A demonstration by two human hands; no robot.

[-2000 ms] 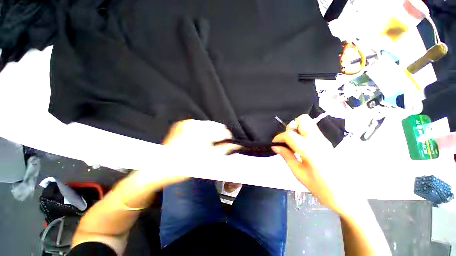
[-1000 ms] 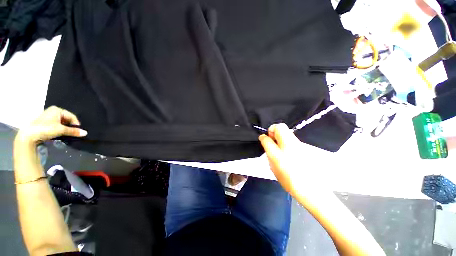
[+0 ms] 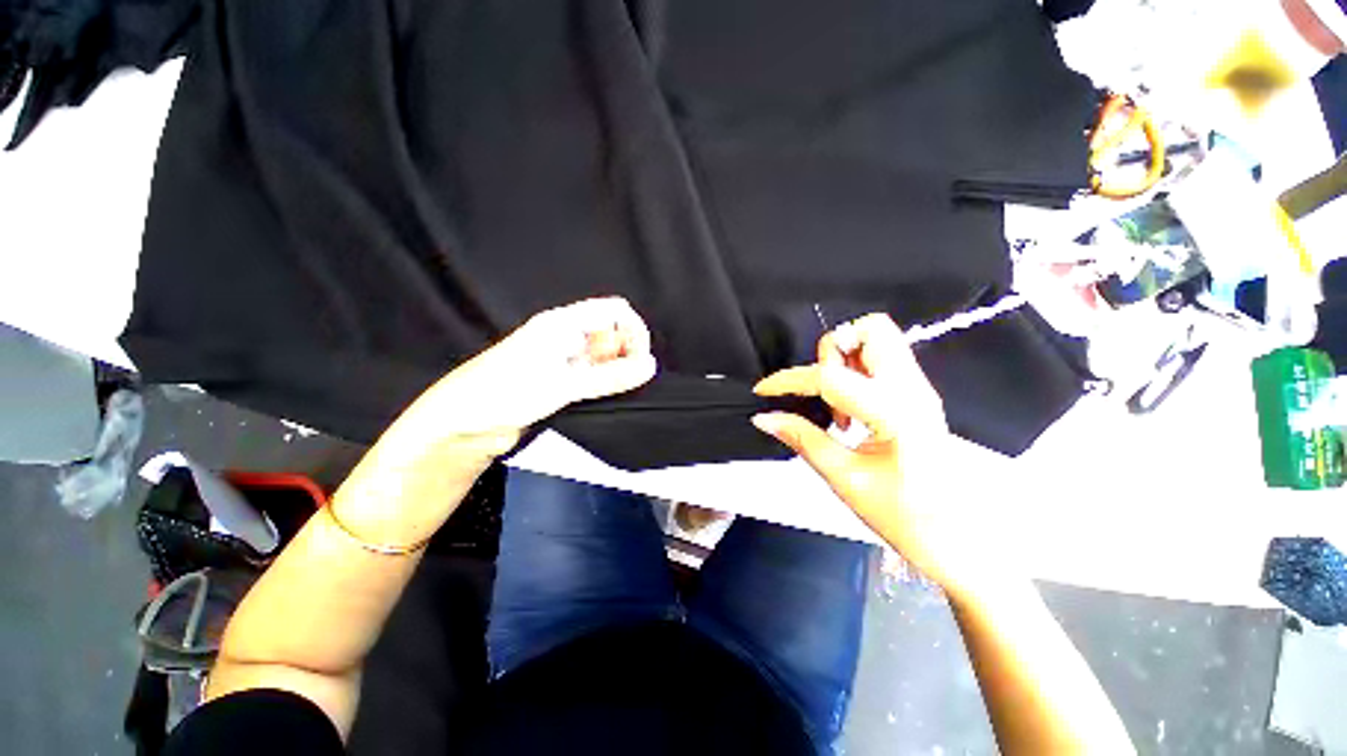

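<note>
The black garment (image 3: 517, 163) lies over the white table, its folded hem (image 3: 680, 421) along the edge nearest me. My left hand (image 3: 584, 355) is over the cloth just above the hem, fingers curled; whether it pinches cloth is hidden. My right hand (image 3: 872, 392) is at the hem's right part, thumb and forefinger apart, other fingers curled. A thin needle (image 3: 821, 315) sticks up from these curled fingers. A short pale pin (image 3: 715, 377) lies in the cloth between the hands. No thread can be made out.
A pale trim (image 3: 968, 318) crosses the garment's right end. At right are dark snips (image 3: 1167, 377), orange scissor handles (image 3: 1126, 148), a green pack (image 3: 1298, 418) and a speckled blue-black lump (image 3: 1309, 579). Bags (image 3: 200, 524) stand on the floor at left.
My left hand has moved from the hem's far left end right to its middle. My right thumb and forefinger have parted, and the needle now points up. The view has shifted slightly.
</note>
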